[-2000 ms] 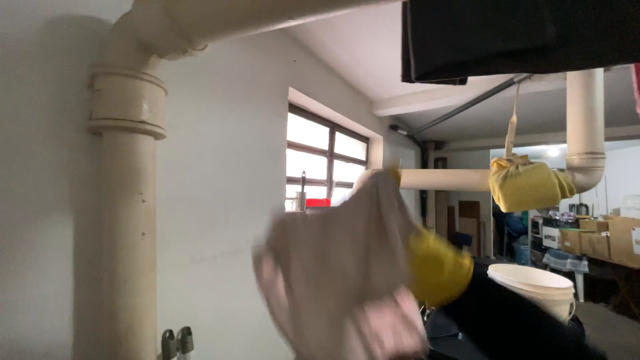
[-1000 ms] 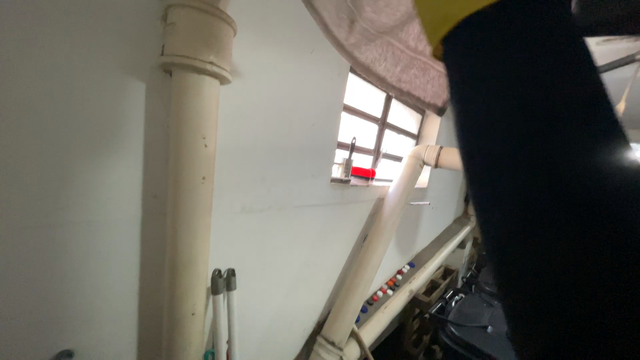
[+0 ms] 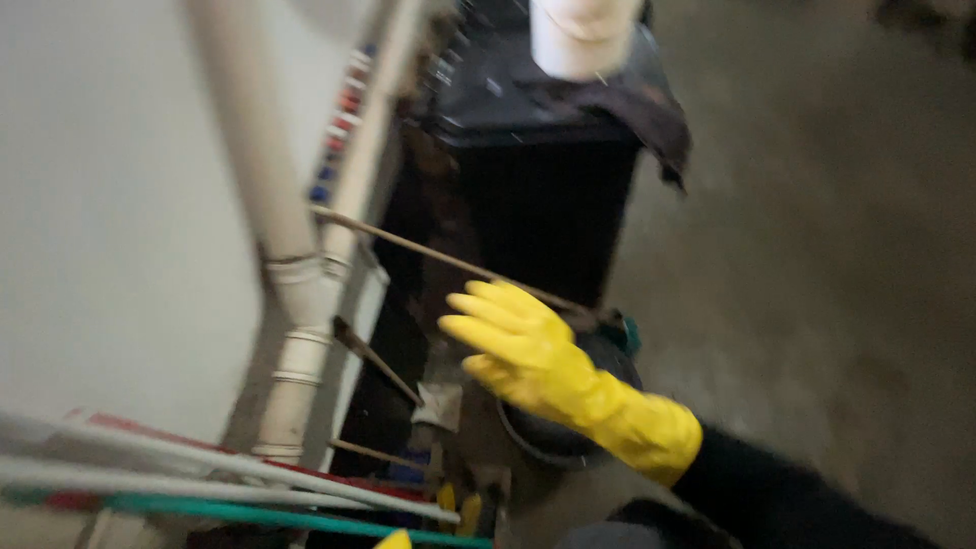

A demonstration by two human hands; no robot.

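My right hand [image 3: 534,351], in a yellow rubber glove with a dark sleeve behind it, reaches in from the lower right with its fingers apart and nothing in them. Below it on the floor stands a round dark bucket [image 3: 545,442]; a thin wooden stick [image 3: 450,259] slants just beyond the fingertips. At the bottom edge only a small yellow tip [image 3: 394,540] shows, perhaps of my left glove; its state cannot be made out. The view is blurred.
A black lidded bin [image 3: 541,198] bears a white bucket [image 3: 583,38] and a dark cloth [image 3: 648,126]. Beige pipes [image 3: 297,366] run along the wall at left. White and green poles [image 3: 259,515] cross the lower left. Grey floor [image 3: 801,267] lies at right.
The view has swung far down from the window to the floor. The pinkish-beige cloth near the yellow glove earlier is out of view, and the right glove now shows without it.
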